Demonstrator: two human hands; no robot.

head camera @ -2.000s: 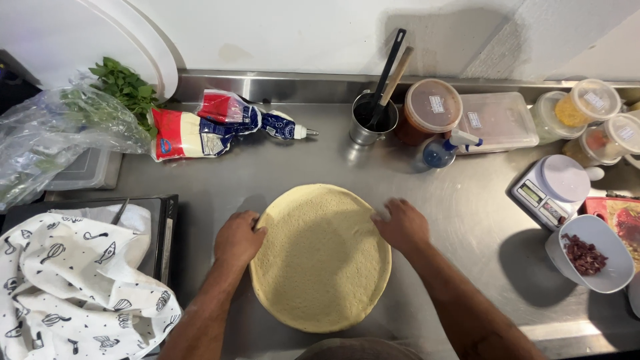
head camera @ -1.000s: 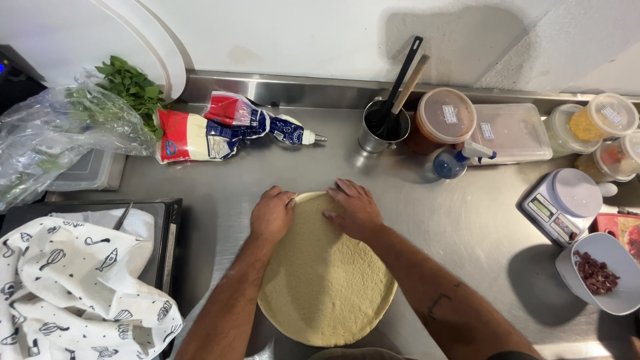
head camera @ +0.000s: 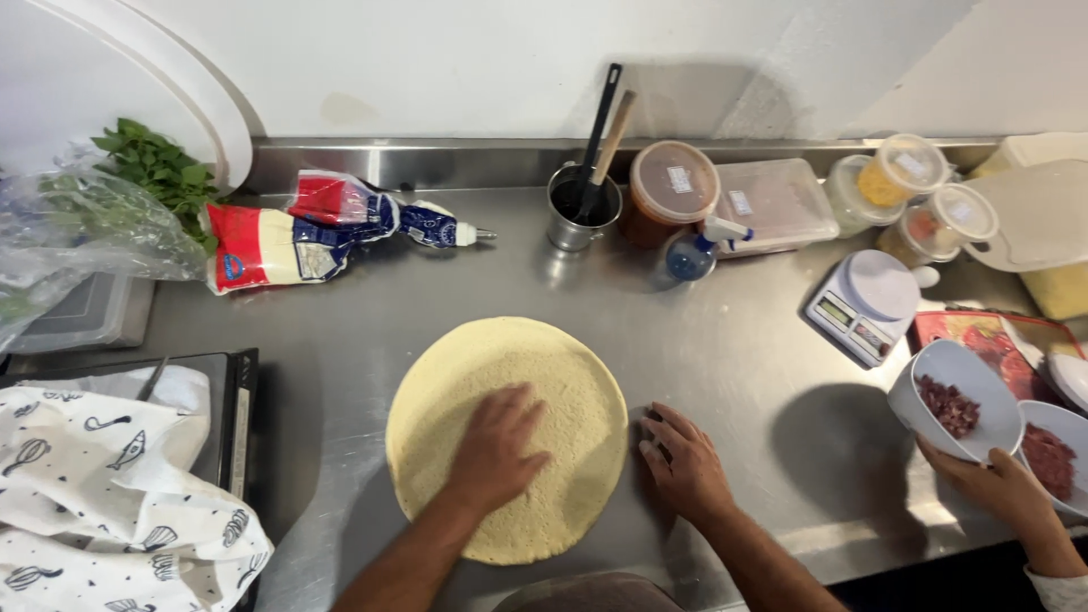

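A round, pale disc of pizza dough with a raised rim lies flat on the stainless steel counter, close to my body. My left hand rests spread on the dough, a little below its middle, and grips nothing. Just beyond the dough's right edge, my right hand is at the steel surface, fingers apart and empty.
At right, another person's hand holds a white bowl of chopped meat near a kitchen scale. Along the back stand a metal cup of utensils, a spray bottle, lidded tubs and a piping bag. Patterned cloth lies left.
My hands have left the dough's far rim: the left came down onto its middle, the right moved off to the right of it. Another person's hand has appeared at the meat bowl.
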